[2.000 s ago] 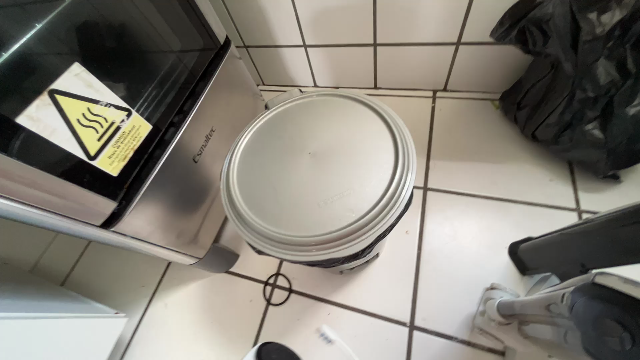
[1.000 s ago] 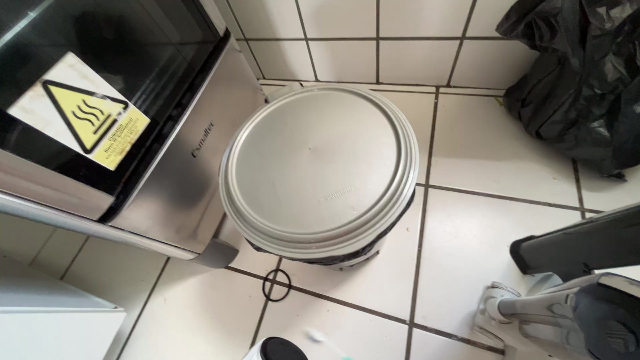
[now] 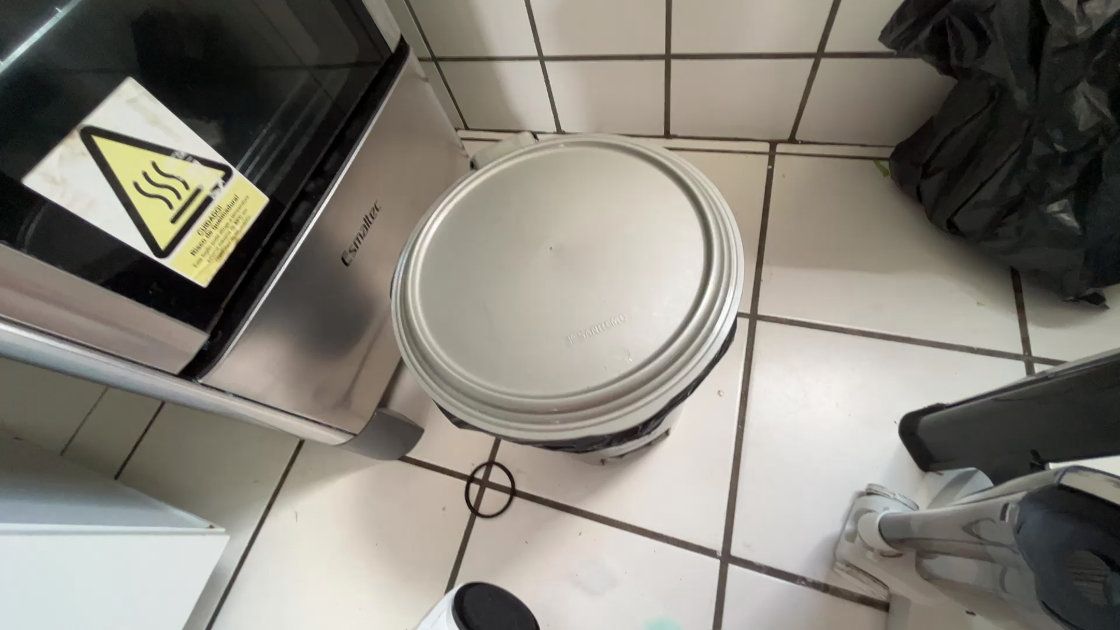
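Note:
Neither my left hand nor my right hand is in the head view. A round grey trash bin with its lid (image 3: 560, 271) on stands on the white tiled floor, and the edge of a black bag (image 3: 647, 433) sticks out under the lid. Just below it a thin black ring (image 3: 490, 490) lies on the floor. At the bottom edge shows a white object with a black round top (image 3: 495, 607); its lower part is cut off. A blurred pale spot and a greenish one lie to its right.
An Esmaltec stove (image 3: 350, 289) with a hot-surface warning sticker (image 3: 153, 184) stands left of the bin. At the upper right hangs or rests a black plastic bag (image 3: 1015, 149). Grey jointed equipment (image 3: 954, 525) occupies the lower right. A white panel (image 3: 96, 569) shows at the lower left.
The small pale and greenish thing near the bottom edge has shifted lower and is now mostly a blur. The bin, its lid and the ring have not plainly moved.

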